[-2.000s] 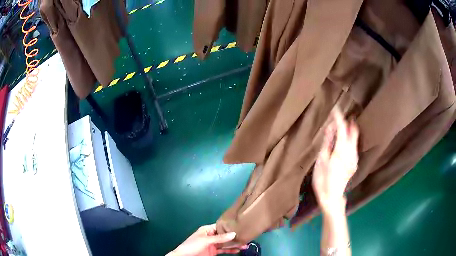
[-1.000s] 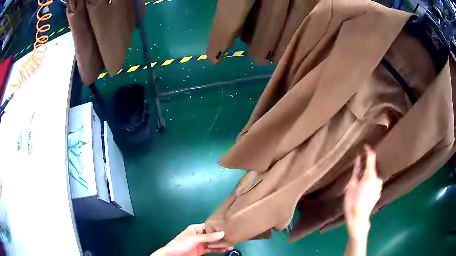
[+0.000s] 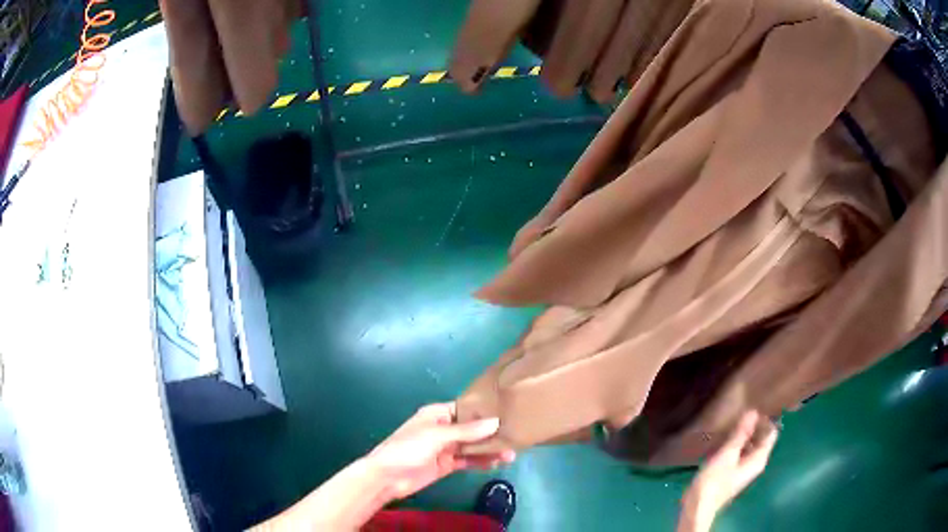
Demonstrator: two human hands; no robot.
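A camel-brown jacket [image 3: 707,208] hangs on the right, spread open, with a dark strip at its upper inside. My left hand [image 3: 442,447] is at the lower middle and pinches the lower end of a brown front edge or hem. My right hand [image 3: 736,462] is at the lower right, at the jacket's lower right edge; its fingertips are closed on the brown cloth there. Any tool in the right palm cannot be made out.
A white table [image 3: 94,281] stands on the left with a coiled orange hose [image 3: 78,83]. Beside it are a white drawer unit [image 3: 192,301] with pale green strips and a black bin [image 3: 281,182]. A grey rail stand [image 3: 468,135] and more brown garments [image 3: 234,52] are behind.
My right hand has moved down from inside the open jacket to its lower edge and taken hold of cloth. My left hand keeps its hold. The view has shifted.
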